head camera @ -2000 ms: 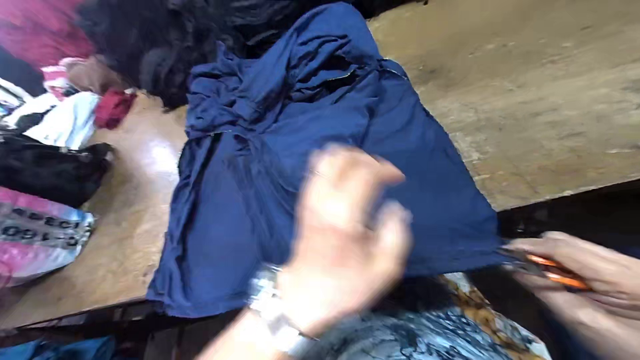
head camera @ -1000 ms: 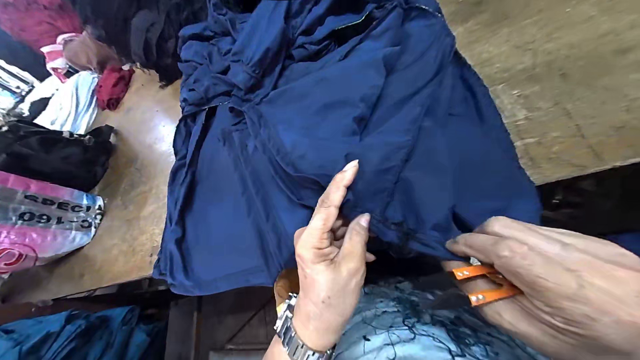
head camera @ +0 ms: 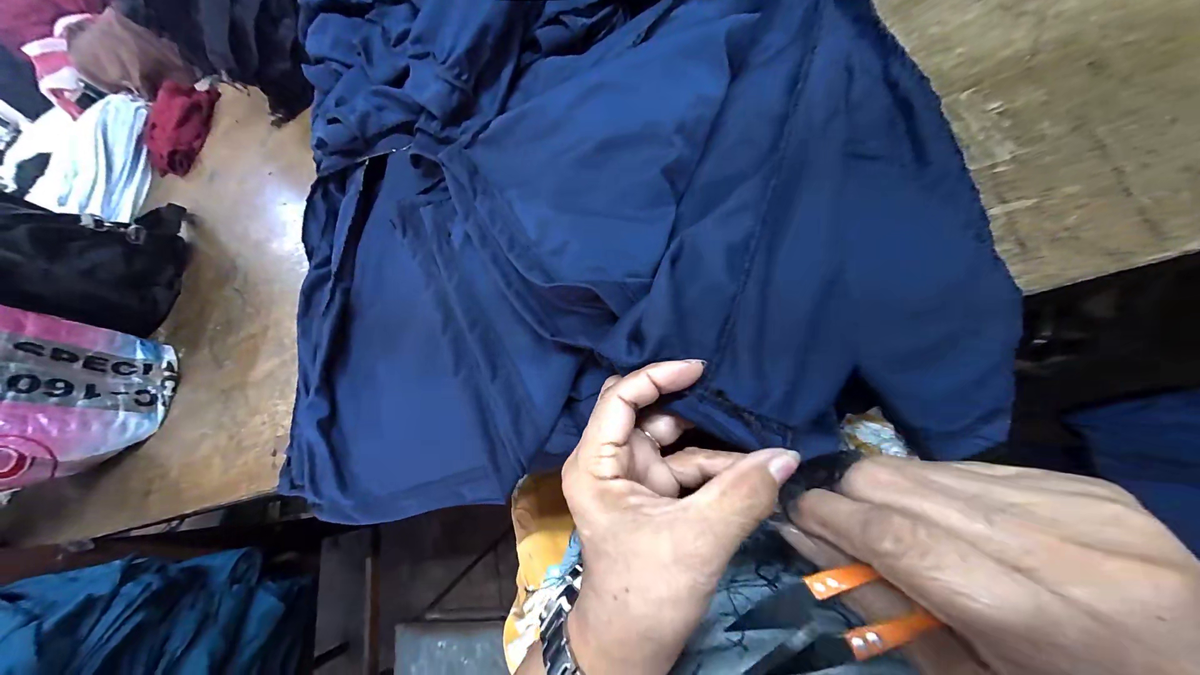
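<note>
A navy blue garment [head camera: 581,216] lies over the wooden table and hangs past its front edge. My left hand [head camera: 656,516], with a metal watch at the wrist, pinches the garment's lower hem between thumb and fingers. Close beside it on the right, my right hand [head camera: 975,544] grips a bunched dark part of the same hem with its fingertips. Thread snips with orange handles [head camera: 891,633] and dark blades sit in my right palm, blades pointing left. Part of the snips is hidden by the hand.
On the wooden table [head camera: 234,234] at the left are a black pouch [head camera: 84,262], a pink and white printed bag [head camera: 75,403], and white and maroon cloths [head camera: 180,127]. Teal fabric [head camera: 159,614] lies below the table edge. Patterned cloth and loose threads show beneath my hands.
My left hand, raised over the garment two seconds ago, has come down to the hem and now holds it. The hands have come together. The view is closer to the garment.
</note>
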